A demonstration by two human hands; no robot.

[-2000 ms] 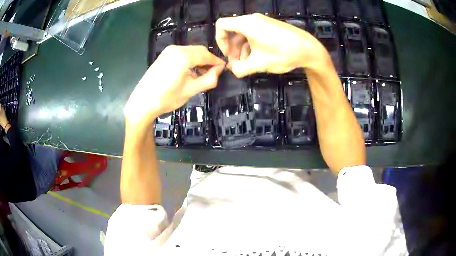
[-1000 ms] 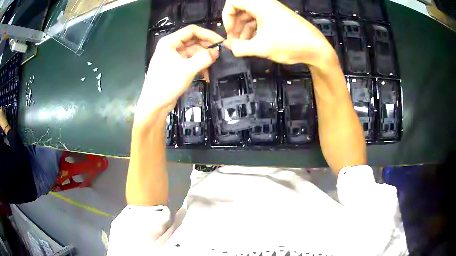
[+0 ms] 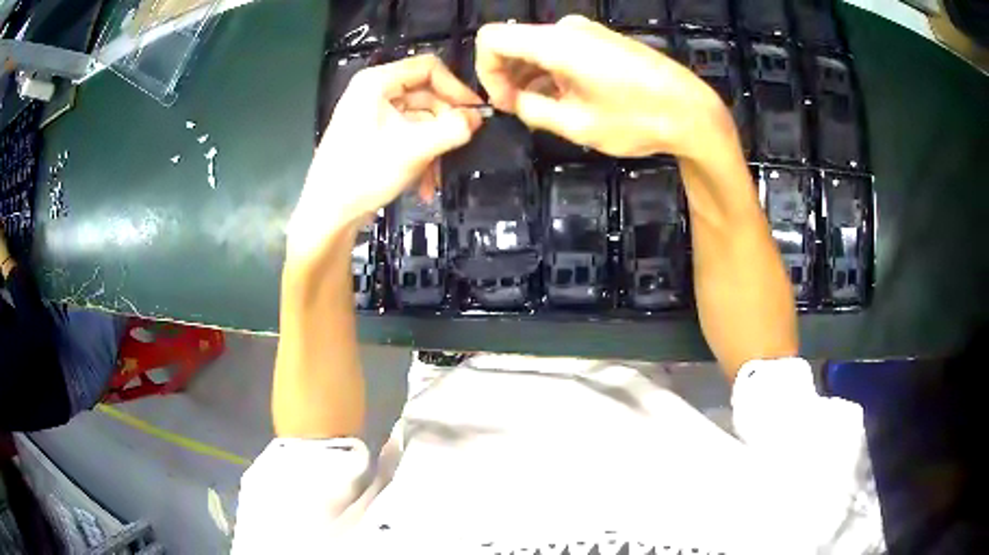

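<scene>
A black phone housing (image 3: 490, 206) hangs or lies tilted below my two hands, over the third column of the black blister tray (image 3: 607, 317). My left hand (image 3: 396, 136) pinches a small dark part with a pale glint (image 3: 483, 110) between thumb and fingertips. My right hand (image 3: 591, 92) meets it there, thumb and finger closed at the part's right end. Whether the right fingers also grip the part or the housing's top edge is hidden. Other housings lie in the tray pockets.
Small whitish parts (image 3: 212, 165) lie scattered on the green mat (image 3: 260, 108) left of the tray. A clear plastic sheet (image 3: 163, 54) is at the upper left. Another person's dark sleeve (image 3: 43, 358) and a red stool (image 3: 163, 352) are at the lower left.
Since one second ago, both hands have come slightly down and the small part has turned nearly level. The housing below hangs straighter. Two seconds ago the left hand was lower.
</scene>
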